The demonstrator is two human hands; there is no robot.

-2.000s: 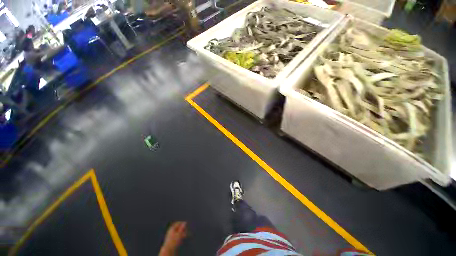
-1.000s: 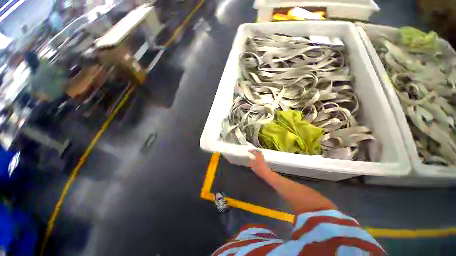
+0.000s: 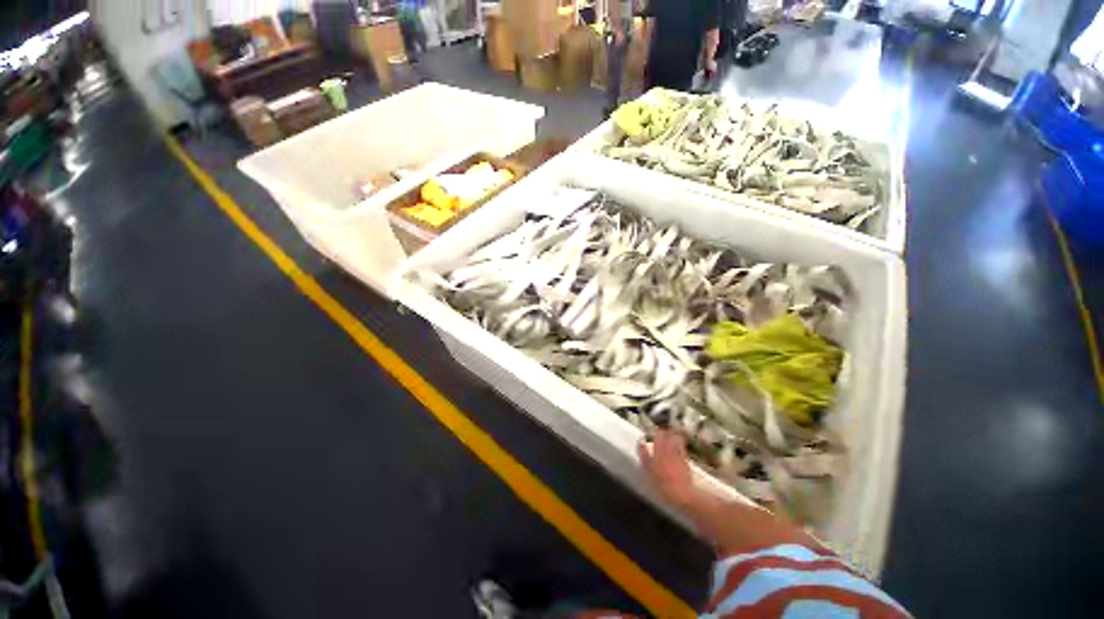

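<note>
A white wheeled bin (image 3: 545, 385) stands in front of me, full of tangled beige and grey straps (image 3: 630, 290). A yellow-green cloth or bag (image 3: 787, 363) lies on the straps at the bin's right end. My right hand (image 3: 678, 469) rests on the near rim of this bin, fingers extended and holding nothing. A striped red, white and light-blue sleeve covers the arm. My left hand is not in view.
A second strap-filled bin (image 3: 898, 206) stands behind. A third white bin (image 3: 321, 200) stands left, with a carton (image 3: 466, 200) holding yellow and white items. A yellow floor line (image 3: 424, 393) runs beside them. A person (image 3: 680, 42) stands at the back.
The view has swung round the bins, and the third bin at left now shows fully. My right hand came onto the rim and stays there. My left hand has left the picture.
</note>
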